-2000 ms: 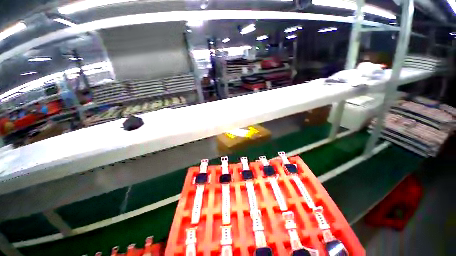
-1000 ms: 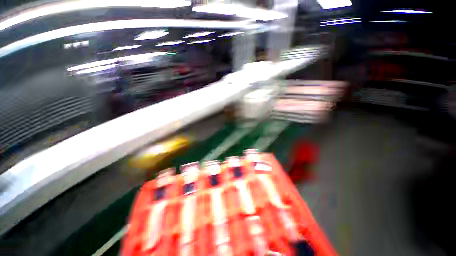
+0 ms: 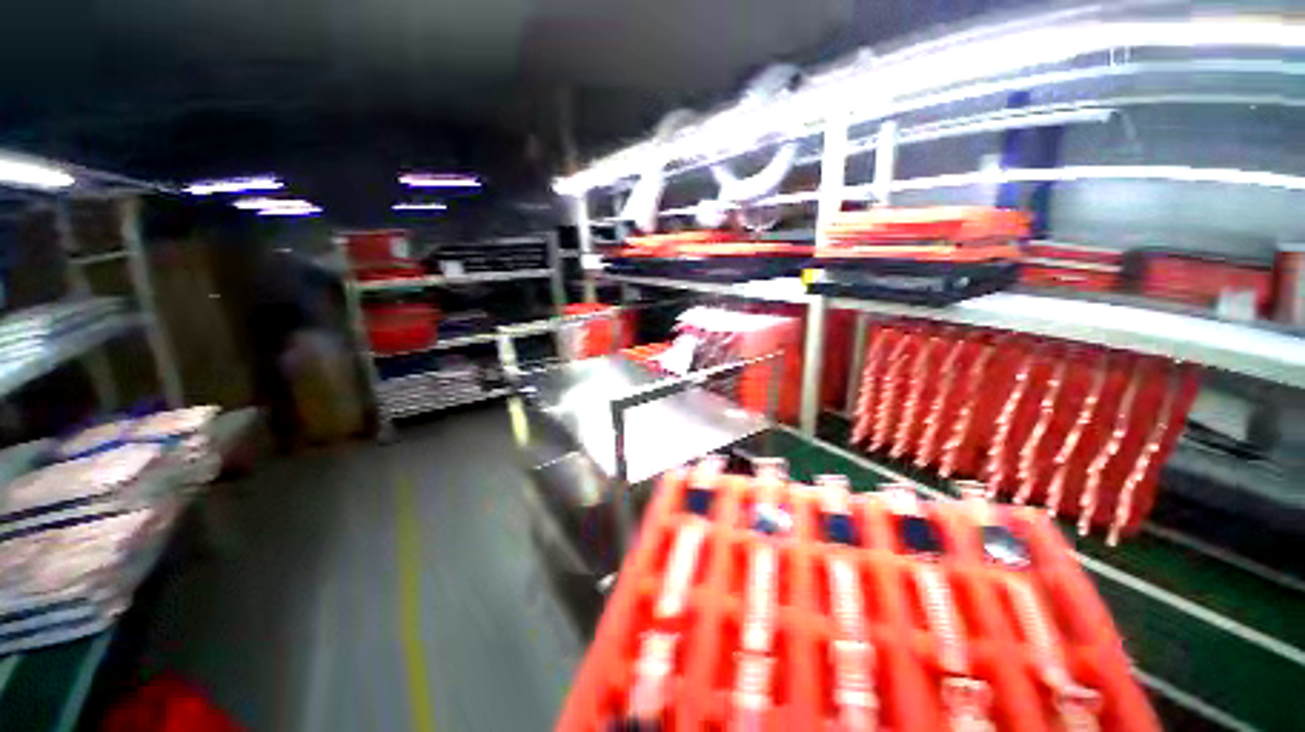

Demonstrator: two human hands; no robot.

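Observation:
A red slotted tray is in front of me at the bottom of the view, right of centre, cut off by the bottom edge. Several smartwatches lie in its far row, with dark faces and pale pink straps; one watch lies near the middle right. More strap ends show in the nearer row, and the near part of the tray is out of the picture. Neither of my hands shows, so how the tray is held is hidden.
A metal cart stands beyond the tray. Many red trays with strap ends stand on edge on the green bench at right, under a white shelf. Pale stacked trays are at left. A yellow line marks the floor.
The view has swung right, away from the first bench, to an aisle, a cart and another bench. The red tray has stayed in front of me through the turn.

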